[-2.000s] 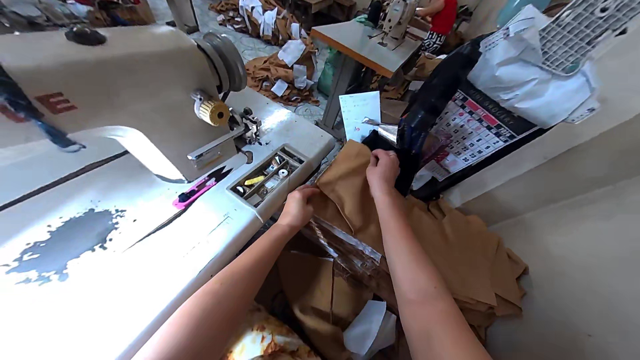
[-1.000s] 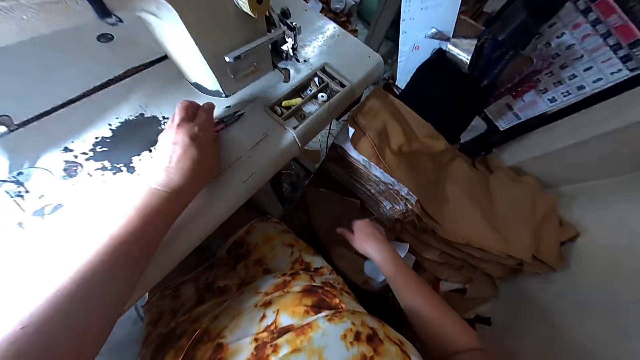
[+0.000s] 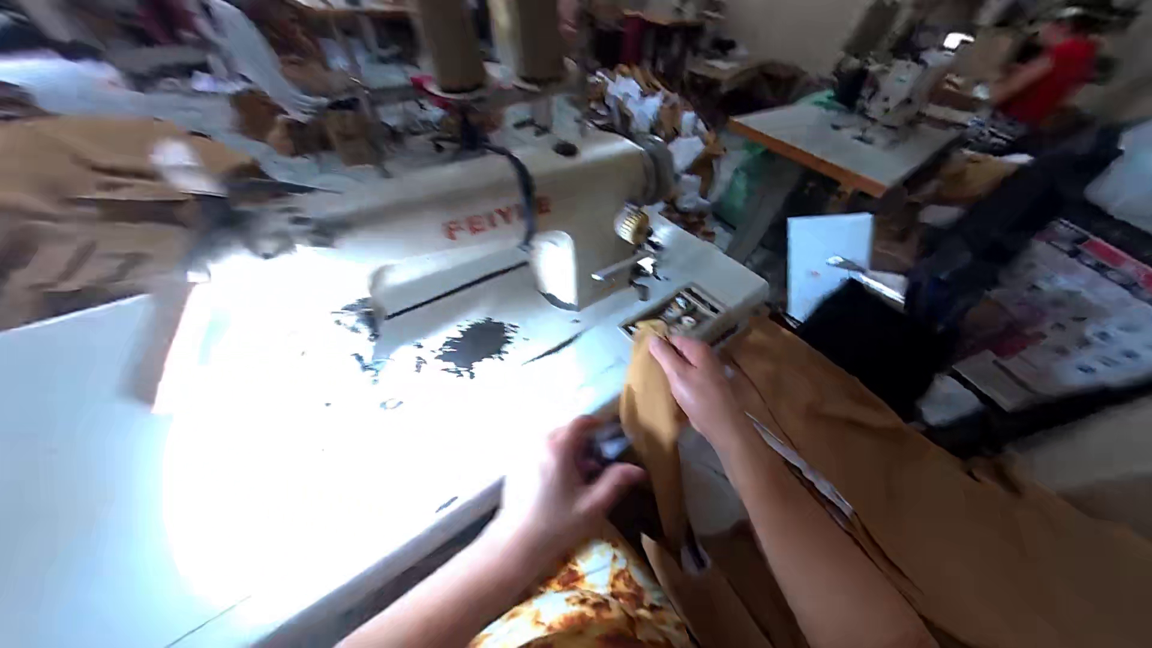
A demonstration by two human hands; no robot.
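Note:
My right hand (image 3: pixel 706 382) pinches the top of a tan fabric piece (image 3: pixel 652 414) that hangs down at the sewing table's near edge. Just left of that fabric is my left hand (image 3: pixel 571 486), blurred, its fingers spread and curved; a small dark object may be in it, but blur hides this. Beyond both hands stands an industrial sewing machine (image 3: pixel 486 198), with a brass-coloured tension knob (image 3: pixel 633 225). A recessed tray of small parts (image 3: pixel 681 310) lies in the tabletop beside the fabric. More tan fabric (image 3: pixel 864 450) is piled to the right, under my right forearm.
The white sewing table (image 3: pixel 297 486) extends left, with bright glare on it. Tan cloth (image 3: pixel 90 198) lies at the far left. A dark cloth (image 3: pixel 873 342) and a printed calendar (image 3: pixel 1062 315) are at the right. Behind, a person in red (image 3: pixel 1048 76) is near another sewing table (image 3: pixel 846 144).
My left hand has left the tabletop for the table's near edge. My right hand has risen from low by the pile and now holds a tan piece. The view has swung left.

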